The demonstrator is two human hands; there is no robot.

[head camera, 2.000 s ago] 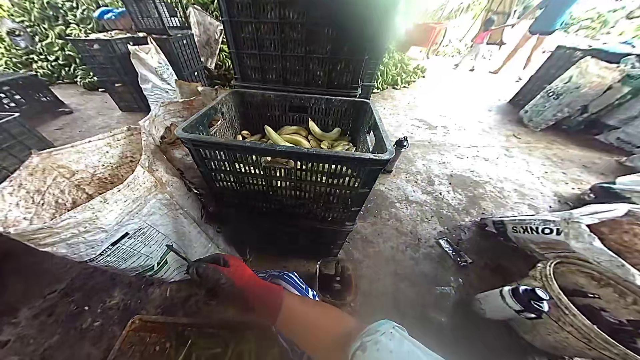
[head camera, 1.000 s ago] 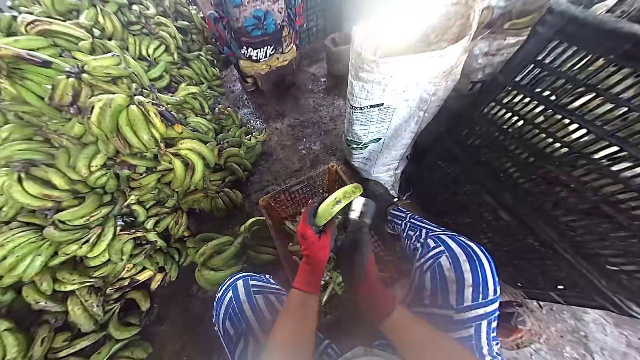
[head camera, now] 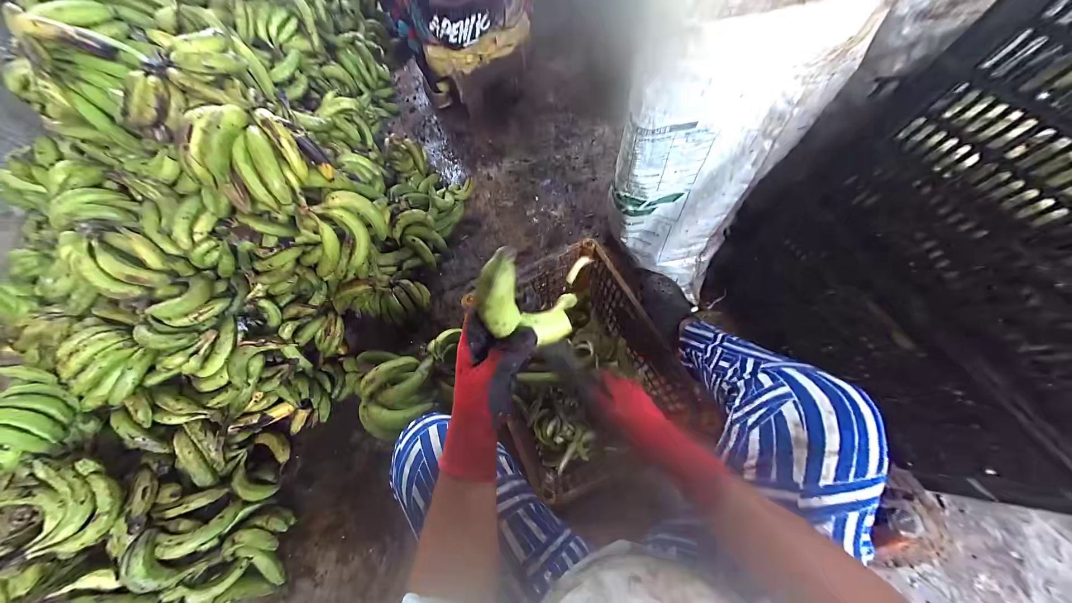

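Note:
My left hand (head camera: 494, 356), in a red glove with dark palm and fingers, grips a green plantain (head camera: 500, 297) whose peel is partly lifted, with a pale strip curling off to the right. My right hand (head camera: 586, 373), gloved alike and blurred, is close beside it on the right; whether it holds a tool cannot be made out. Below both hands, between my knees in blue-and-white striped trousers, stands a brown plastic crate (head camera: 636, 335) with green peels (head camera: 563, 423) in it. A large heap of green plantain bunches (head camera: 193, 251) fills the left side.
A white woven sack (head camera: 670, 167) bearing print stands beyond the crate. Black slatted crates (head camera: 904, 276) fill the right side. One more plantain bunch (head camera: 394, 394) lies by my left knee. At the top, a dark patterned item with lettering (head camera: 461, 29) stands on the wet, dirty floor.
Two seconds ago the view faced a black crate of plantains; it has swung far round. Since one second ago, the peel has partly come away from the plantain, and my right hand has moved lower.

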